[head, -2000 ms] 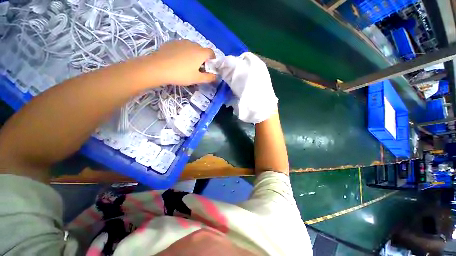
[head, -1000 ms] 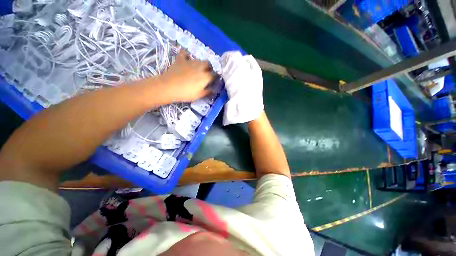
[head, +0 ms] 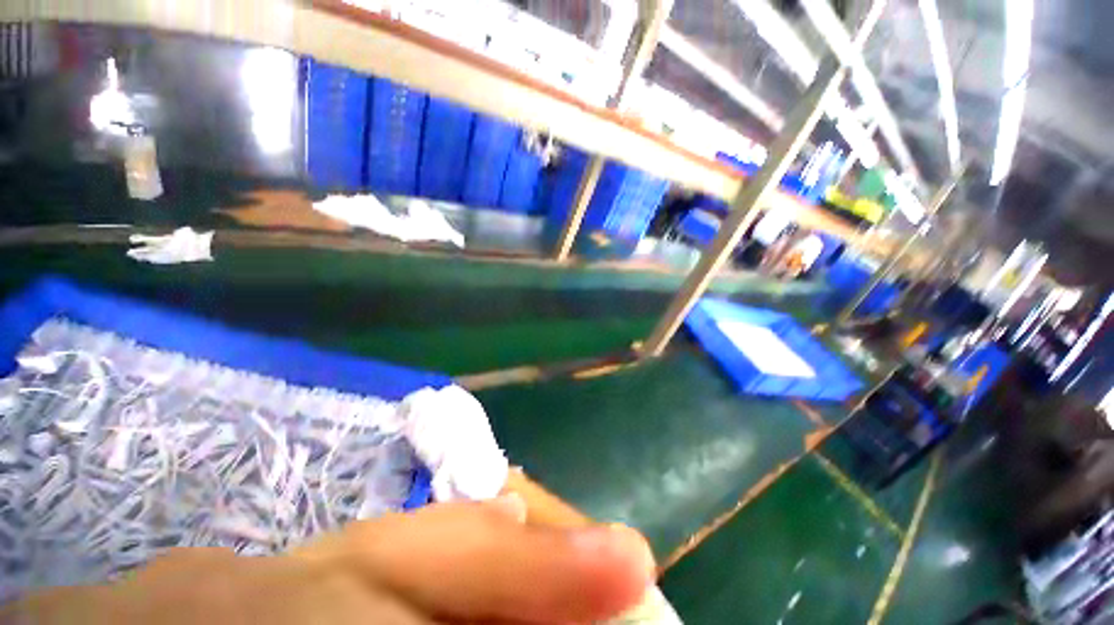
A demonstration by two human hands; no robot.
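Note:
A blue tote (head: pixel 244 344) lies at the left, full of tangled white cables (head: pixel 208 470), with small white adapters (head: pixel 263 393) lined along its far edge. My right hand (head: pixel 455 446) is at the tote's right corner, covered by white cloth; its fingers are hidden. My left hand (head: pixel 489 564) is bare, very large and blurred close to the camera, across the bottom of the picture. It hides the near part of the tote and part of my right forearm. Whether either hand grips something does not show.
Across the green bench lie a crumpled white piece (head: pixel 174 247) and a longer white piece (head: pixel 389 220). A white bottle (head: pixel 143 167) and stacked blue totes (head: pixel 422 140) stand behind. A metal post (head: pixel 745 202) rises at centre. Another blue tote (head: pixel 772 354) lies to the right.
The view has swung up to show the hall and lights. My left hand has left the tote's contents and come close to the camera. My right hand is still at the tote's corner.

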